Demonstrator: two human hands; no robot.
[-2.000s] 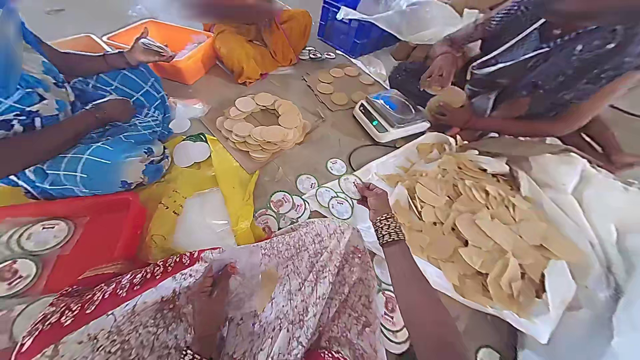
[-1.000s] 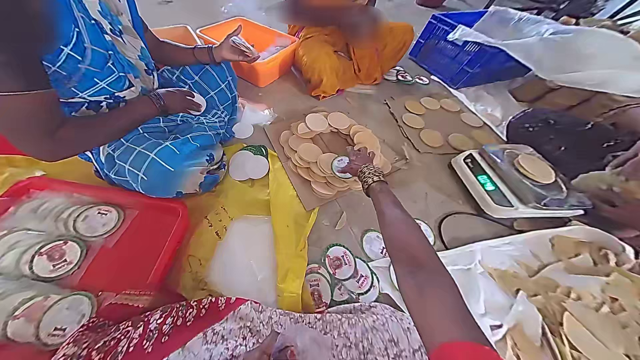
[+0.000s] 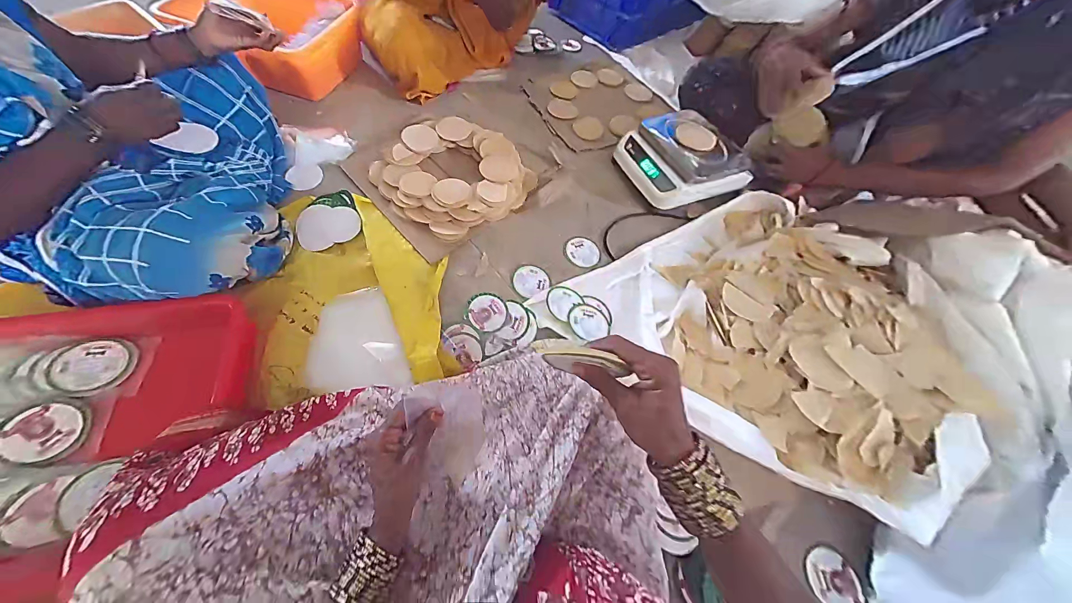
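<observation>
My left hand (image 3: pixel 406 461), low in the middle over the patterned cloth on my lap, holds a clear plastic bag (image 3: pixel 452 427). My right hand (image 3: pixel 641 398) grips a small stack of tan discs (image 3: pixel 582 356) by its edge, just right of the bag. Beyond them, round printed labels (image 3: pixel 505 320) lie loose on the floor, some overlapping. Farther off, tan discs (image 3: pixel 452 193) form a ring of overlapping piles on a brown sheet. What lies under the fingers of my right hand is hidden.
A red tray (image 3: pixel 239 343) with bagged labels stands left, beside a yellow plastic sheet (image 3: pixel 419 276). At right, a white sack (image 3: pixel 712 410) bears many tan pieces. A digital scale (image 3: pixel 670 191) carries a disc. Co-workers sit around, near an orange crate (image 3: pixel 322 71) and a blue crate (image 3: pixel 624 29).
My right hand was at the disc ring one second ago; it has come back toward my lap and now holds a stack of discs. The view has shifted.
</observation>
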